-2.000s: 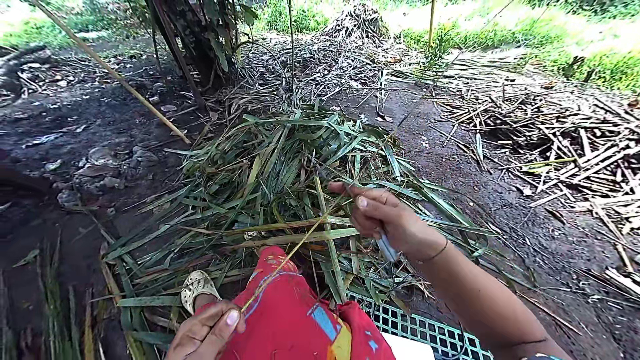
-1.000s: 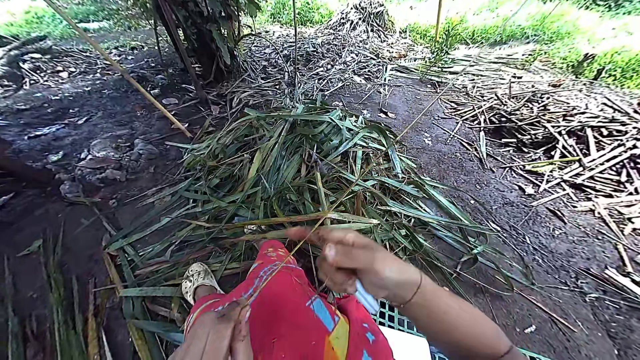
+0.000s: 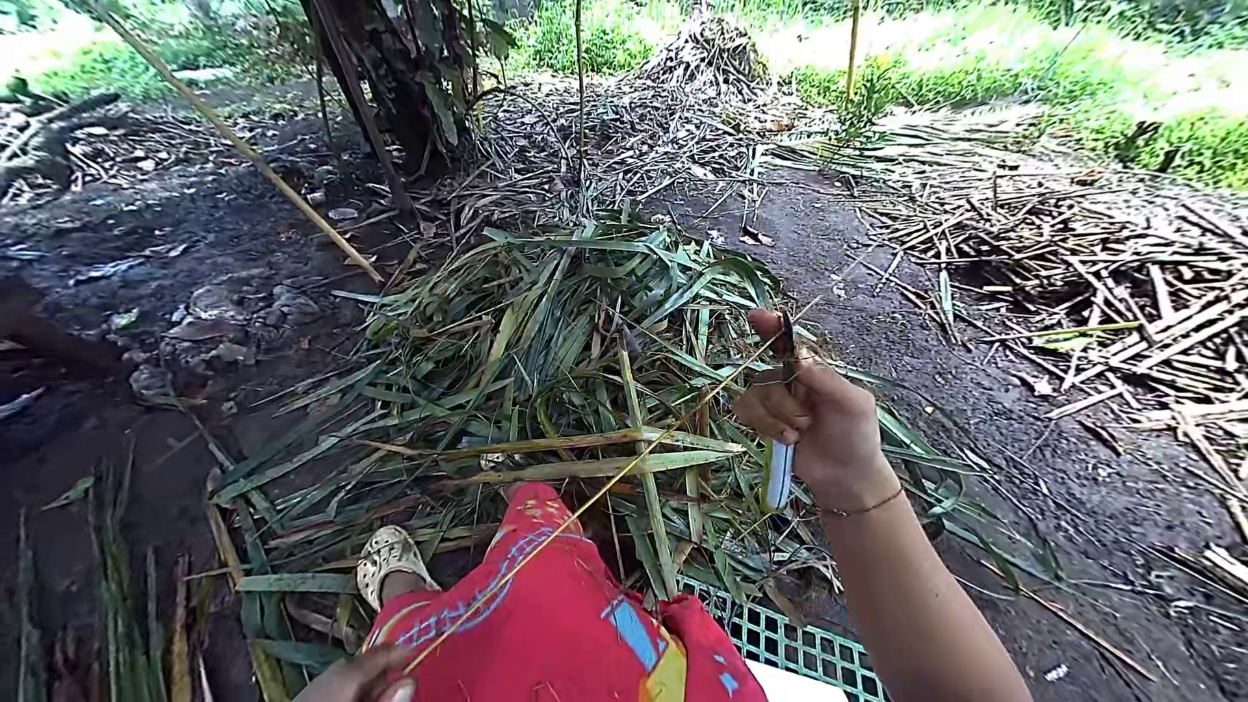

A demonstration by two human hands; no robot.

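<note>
My left hand (image 3: 366, 678), at the bottom edge and partly cut off, pinches the near end of a thin yellowish leaf midrib (image 3: 561, 526). The midrib runs taut up and right across my red-clothed lap to my right hand (image 3: 814, 414). That hand is closed round a small knife, its dark blade (image 3: 788, 336) upright beside my raised index finger and its pale handle (image 3: 779, 476) showing below the fist. The midrib's far part passes at the blade and finger. Under and beyond my right hand lies a heap of green leaf strips (image 3: 546, 331).
A green plastic grid (image 3: 799, 643) with a white item (image 3: 795, 685) lies at my lap's right. Dry stalks (image 3: 1150, 292) are piled at right. A slanting pole (image 3: 234, 136) and a tree trunk (image 3: 400, 88) stand at back left. My foot wears a beige clog (image 3: 390, 565).
Since one second ago my right hand has moved up and right, away from my lap, and my left hand has gone down toward the bottom edge. The midrib now spans between them.
</note>
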